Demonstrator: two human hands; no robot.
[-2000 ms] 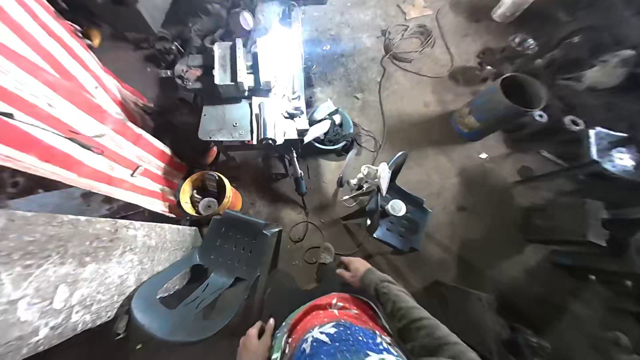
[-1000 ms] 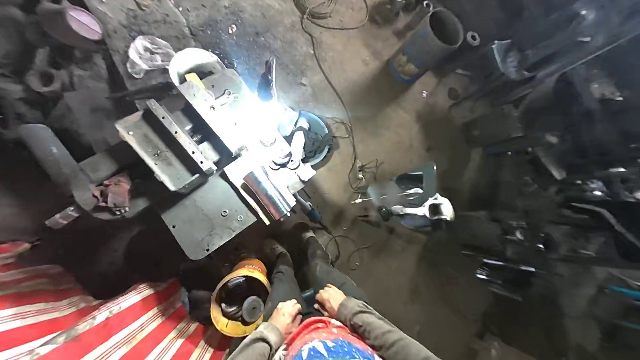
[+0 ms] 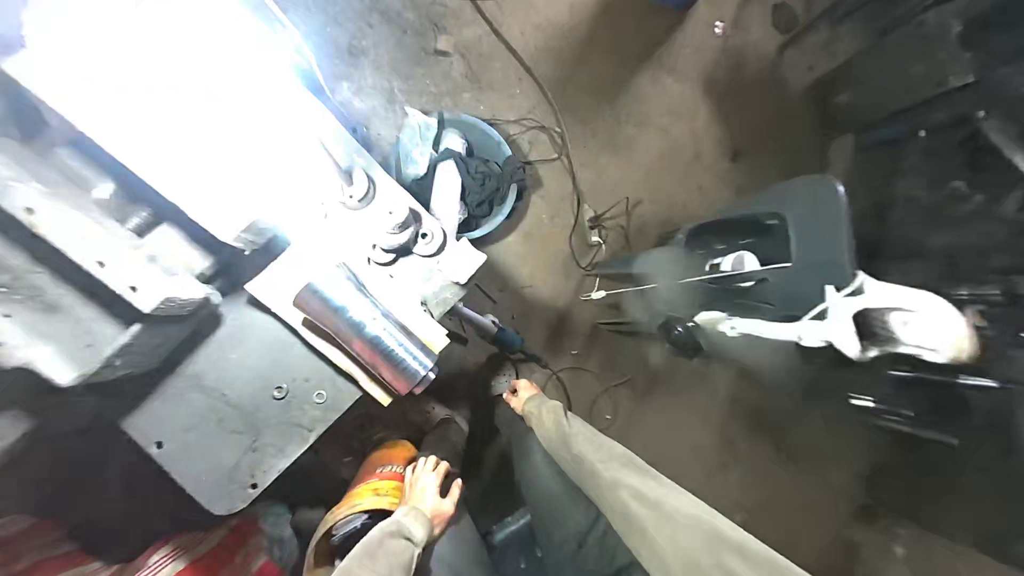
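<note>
My left hand rests with spread fingers on my left leg, next to the orange and yellow bucket, and holds nothing. My right hand is at my right knee, its fingers bent beside a small grey, roundish thing whose kind and contact I cannot tell. Above the hands, a shiny metal cylinder lies at the edge of the brightly lit machine bench. A metal plate with two washers on it is left of the cylinder. A rod with a blue end sticks out above my right hand.
A blue tub with dark cloth stands beyond the bench. Cables and a power strip lie on the floor. At right is a dark plastic chair with a white, corded object. Red striped fabric is at lower left.
The view has swung and come closer to the bench. My left hand has moved from near my waist, where it was a second ago, onto my leg by the bucket; my right arm now reaches farther out.
</note>
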